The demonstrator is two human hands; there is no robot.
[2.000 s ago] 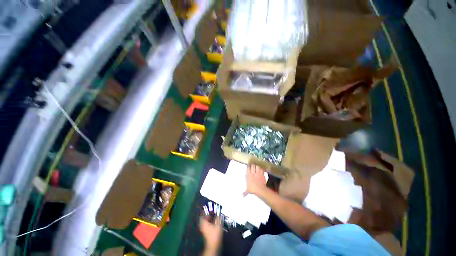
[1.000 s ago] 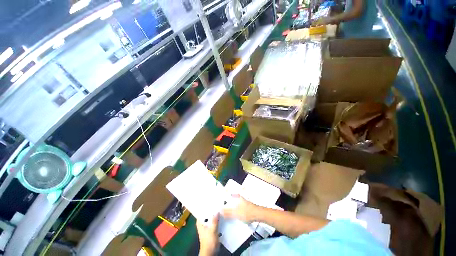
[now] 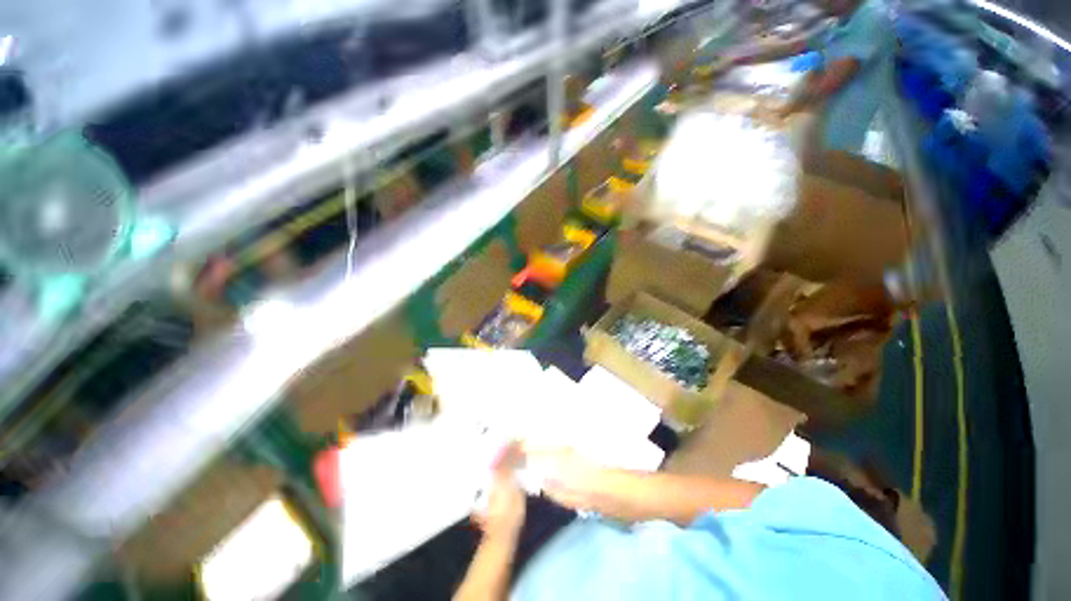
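Observation:
The frame is blurred. My left hand (image 3: 503, 499) holds the near corner of a large flat white card (image 3: 405, 499), which slants out to the left over the belt edge. My right hand (image 3: 570, 479) is close beside it, with its fingers on more white cards (image 3: 487, 387); the exact grip is blurred. Other white cards (image 3: 617, 411) lie just beyond my right hand. An open yellow-sided retail box (image 3: 405, 405) with dark contents stands behind the cards, partly covered by them.
The battery carton (image 3: 664, 352) stands beyond the cards. A retail box at lower left shows a white top (image 3: 256, 554). More retail boxes (image 3: 507, 323) line the green belt. Cartons with clear plastic (image 3: 722, 170) and brown paper (image 3: 834, 329) stand right. A person (image 3: 863, 65) is beyond.
My view has swung left. The white cards in my hands, earlier flat on the worktop, then lifted, are now spread wider, one out to the left. My hands stay close together.

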